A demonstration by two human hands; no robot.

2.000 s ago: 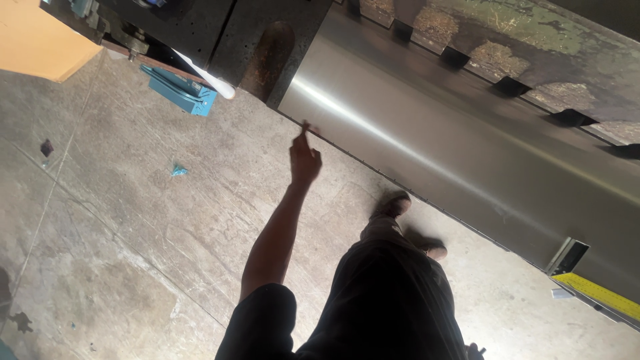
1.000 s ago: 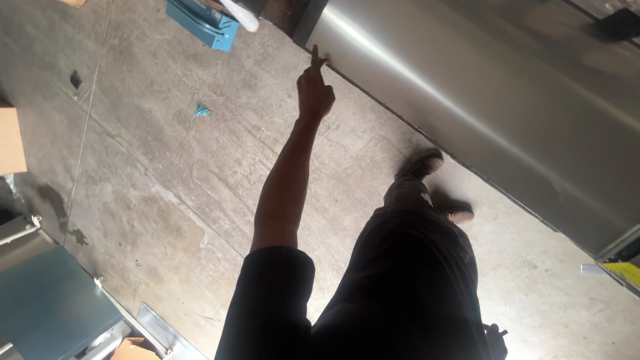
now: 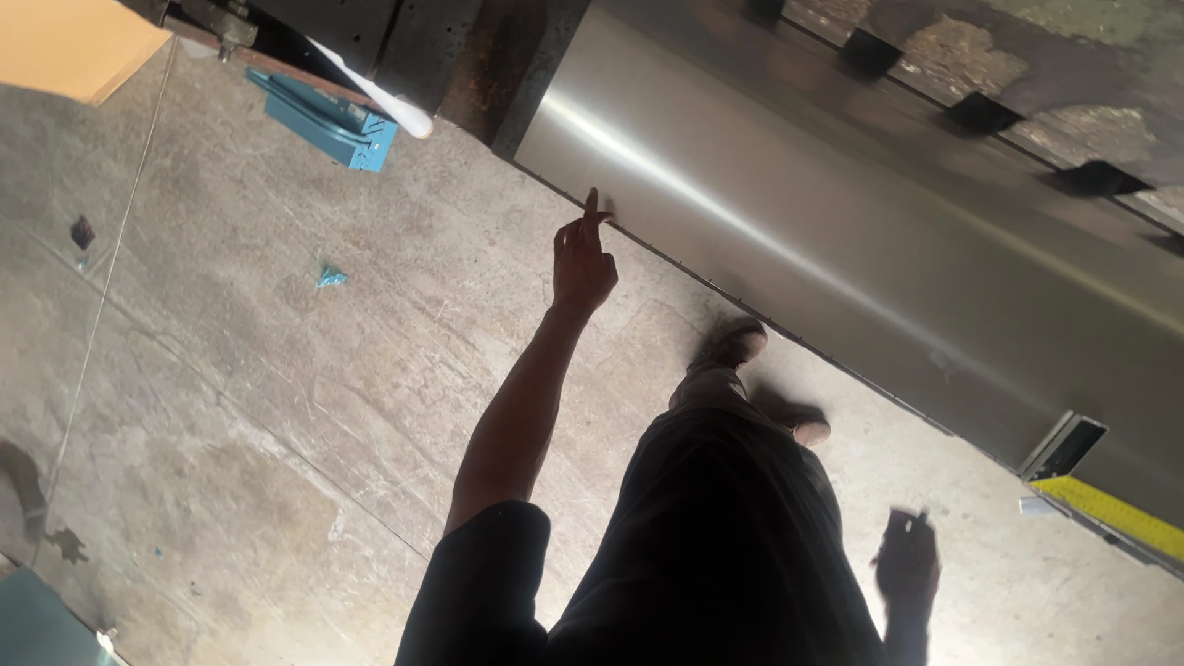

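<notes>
A large sheet of shiny metal (image 3: 786, 213) lies slanting across the upper right. At its near edge my left hand (image 3: 585, 259) has its fingertips on or just over the metal; the index finger is stretched out and the others are partly curled. My right hand (image 3: 908, 555) hangs low beside my leg, dark and blurred, and whether it holds anything cannot be told. A yellow rule or square blade (image 3: 1110, 511) lies along the sheet's edge at the right, next to a dark metal block with a light frame (image 3: 1068, 446).
Dark machine parts (image 3: 490, 65) adjoin the sheet's left end. A blue metal piece (image 3: 328, 120) and a white rod-like thing (image 3: 379, 92) are at upper left. Cardboard (image 3: 83, 42) fills the top left corner. My shoes stand on the concrete floor (image 3: 277, 370) near the sheet's edge.
The view dipped and came back up. My left hand stays near the sheet's edge throughout. My right hand shows farther out from my leg than it did a second ago.
</notes>
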